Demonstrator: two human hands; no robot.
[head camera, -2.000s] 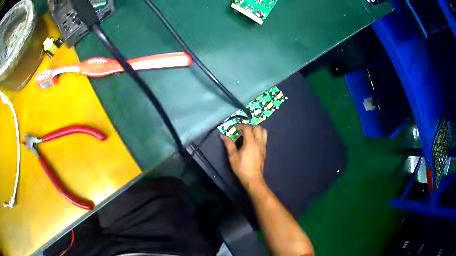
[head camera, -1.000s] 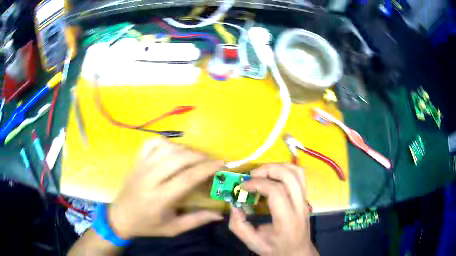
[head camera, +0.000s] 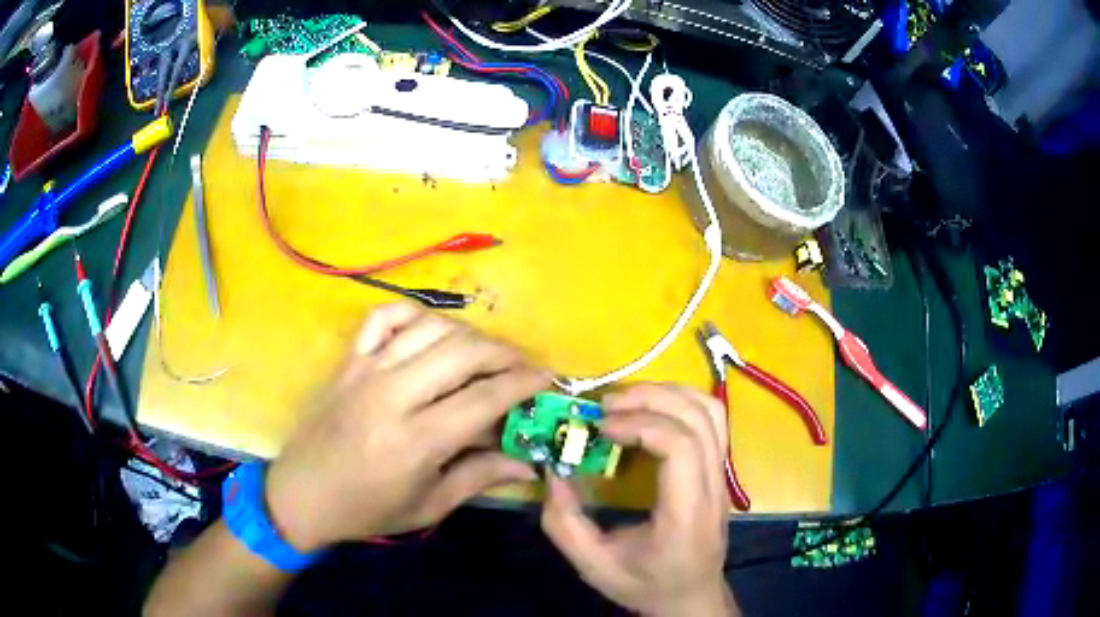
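Note:
A small green circuit board (head camera: 560, 436) with a yellow transformer and dark parts is held above the front edge of the yellow mat. My left hand (head camera: 416, 416), with a blue wristband, has its fingertips at the board's left side. My right hand (head camera: 657, 482) grips the board's right side between thumb and fingers. A thin white output cable (head camera: 661, 352) runs from the upper right to the board's top edge by my left fingertips. Whether my left fingers grip the cable or the board is hard to tell.
Red (head camera: 470, 242) and black (head camera: 440, 297) alligator clips lie mid-mat below a white power strip (head camera: 386, 154). Diagonal cutters (head camera: 772, 386), a toothbrush (head camera: 859, 352) and a round clear tub (head camera: 772, 163) are at right. A multimeter (head camera: 167, 51), test probes (head camera: 87, 295) and tweezers (head camera: 205, 229) are at left.
The view has swung back from the boards at the right to the mat. My right hand has come from those boards to the small board, and my left hand has come into view beside it.

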